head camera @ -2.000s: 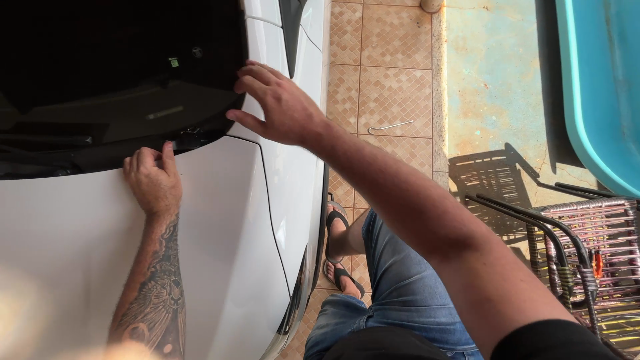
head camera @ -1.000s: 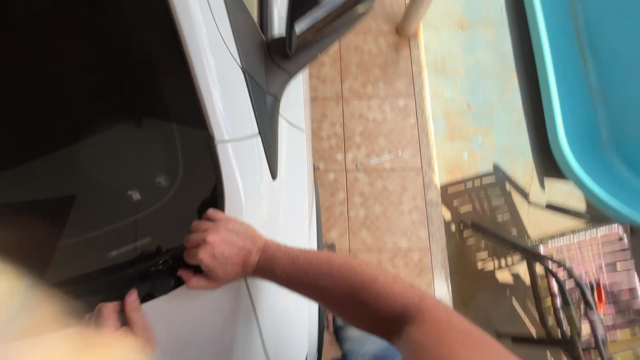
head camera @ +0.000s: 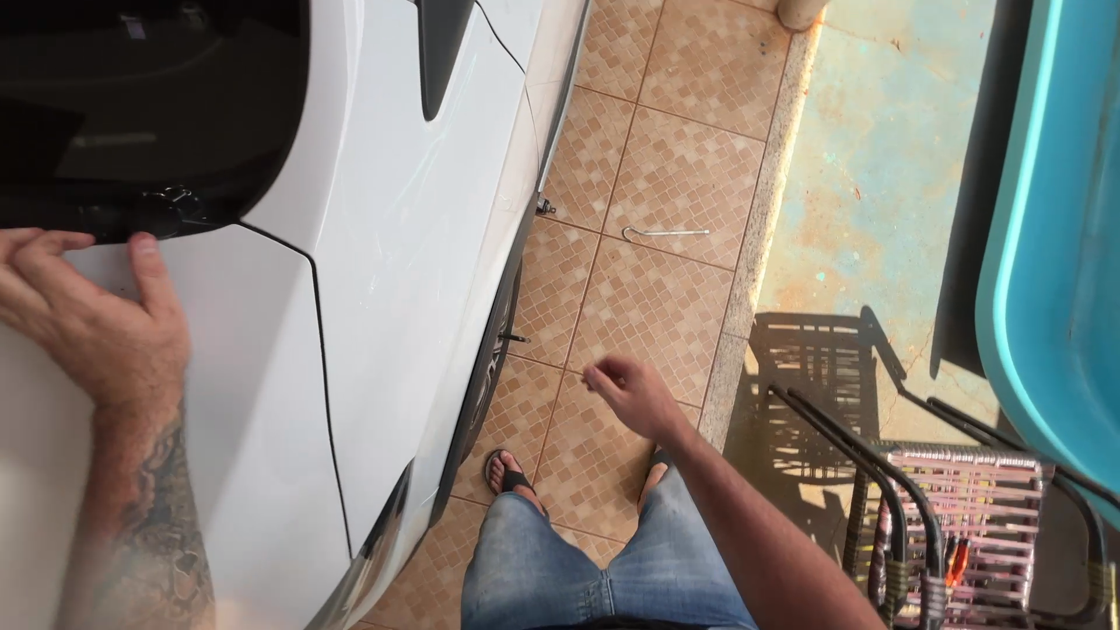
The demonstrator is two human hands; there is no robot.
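Observation:
My left hand (head camera: 105, 315) rests at the rear edge of a white car's hood (head camera: 236, 350), its fingertips by the base of the dark windshield (head camera: 157, 105). Its fingers are apart, and no object shows in it. Close to the thumb, a dark round part (head camera: 162, 212) sits at the glass's lower corner. My right hand (head camera: 632, 394) hangs over the tiled floor to the right of the car, with curled fingers; whether anything is inside them cannot be told. Beyond it on the tiles lies a thin bent metal rod (head camera: 665, 233) with a hooked end.
The car's front wheel (head camera: 481, 385) is beside my sandaled foot (head camera: 506, 471). A chair with woven cords (head camera: 971, 525) and black tubular arms stands at the lower right, with an orange-handled tool (head camera: 957, 562) on it. A large turquoise basin (head camera: 1002, 289) is behind the chair.
My right hand has left the windshield corner and moved right, over the floor. My left hand remains near the base of the glass. The view has shifted.

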